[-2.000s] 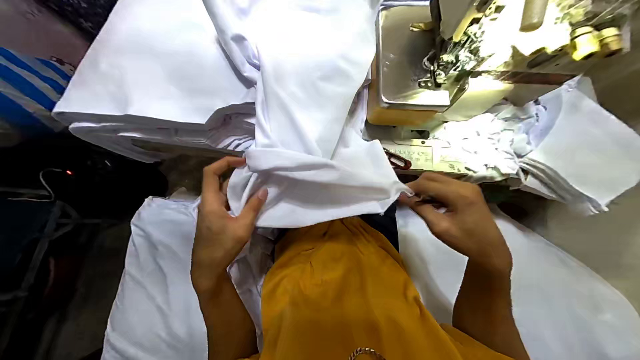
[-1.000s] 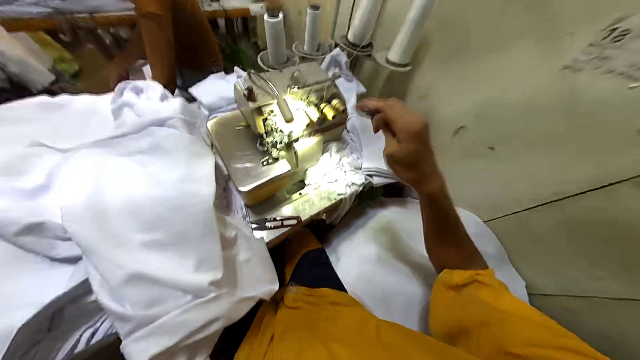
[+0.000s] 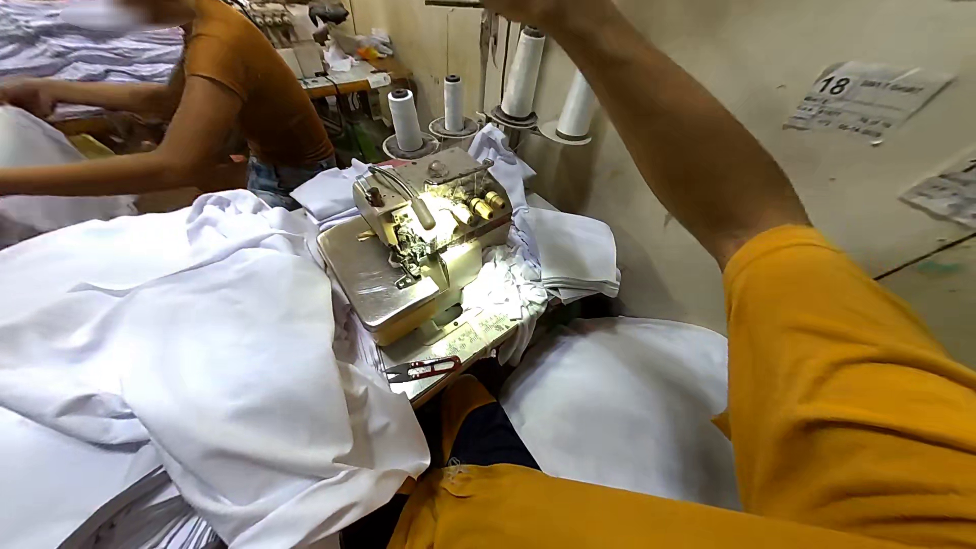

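My right hand (image 3: pixel 526 9) is raised at the top edge above the thread cones, mostly cut off by the frame, so its fingers and anything in them cannot be made out. My left hand is out of view. Below stands a lit overlock sewing machine (image 3: pixel 389 278) with a metal cloth plate. Red-handled thread snips (image 3: pixel 423 369) lie on its front edge. White fabric (image 3: pixel 236 366) lies spread in a heap left of the machine. Crumpled white strips (image 3: pixel 507 286) and a folded white stack (image 3: pixel 576 248) are at its right.
Several white thread cones (image 3: pixel 524 72) stand behind the machine against a wall bearing paper notes (image 3: pixel 865 99). A co-worker in an orange shirt (image 3: pixel 255 84) handles white cloth at the upper left. A large white cloth bundle (image 3: pixel 625 396) sits below the table on the right.
My right hand has let go of the white cloth it held two seconds ago and risen above the machine. My left hand has left the view. The view has swung strongly.
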